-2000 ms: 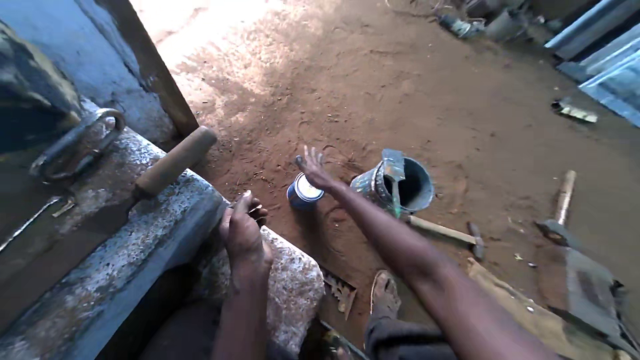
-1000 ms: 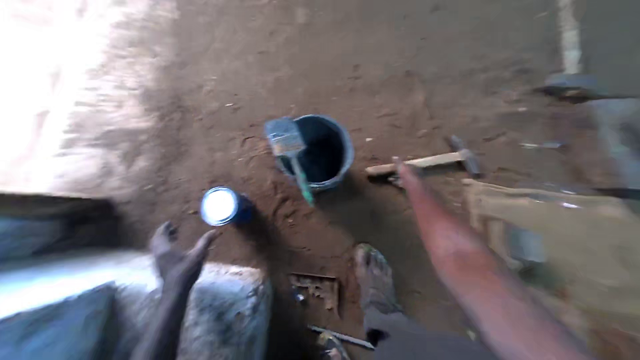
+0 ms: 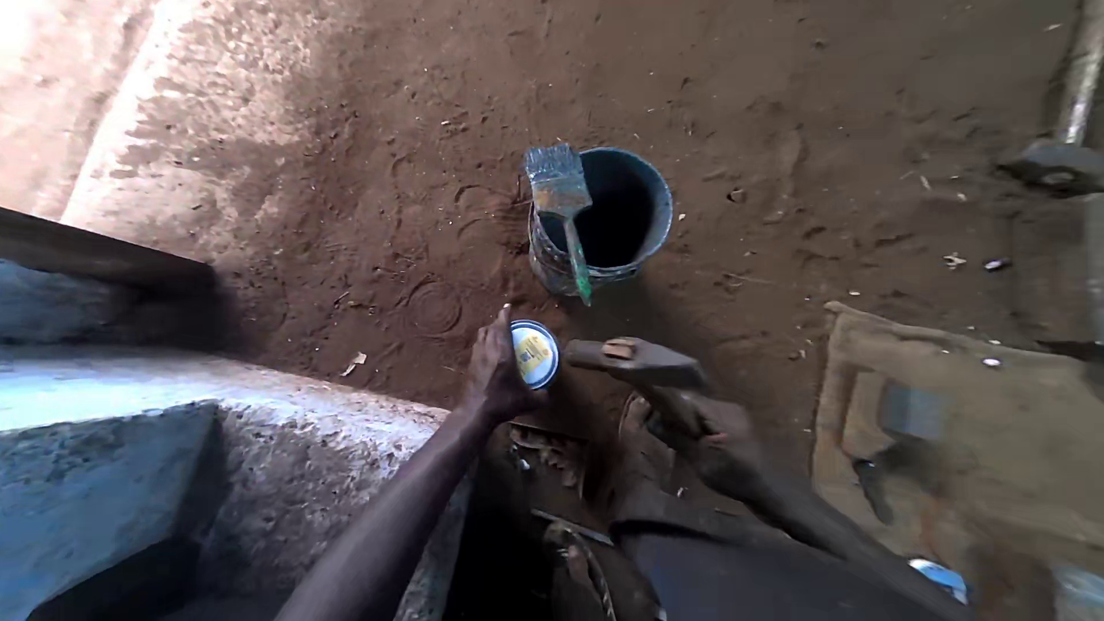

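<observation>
My left hand [image 3: 498, 366] is against the left side of a small tin with a white and yellow lid [image 3: 535, 354], its fingers along the rim. My right hand [image 3: 711, 431] grips a hammer by its handle. The steel hammer head [image 3: 651, 361] is just right of the tin, with the wooden handle end showing in its eye. Behind the tin stands a paint-stained bucket [image 3: 660, 216], dark inside. A wide paintbrush [image 3: 559, 185] with a green-tipped handle lies across the bucket's rim.
A rough concrete ledge [image 3: 336, 414] is at the left, by a dark beam [image 3: 103, 259]. Brown sacking [image 3: 1018, 388] lies on the dirt floor at the right, with a dark tool on it. Another long-handled tool [image 3: 1056, 164] lies at the far right. My feet are below the tin.
My right hand has taken hold of the hammer, which lay on the ground right of the bucket, and brought it beside the tin. My left hand has moved onto the tin. The view has shifted.
</observation>
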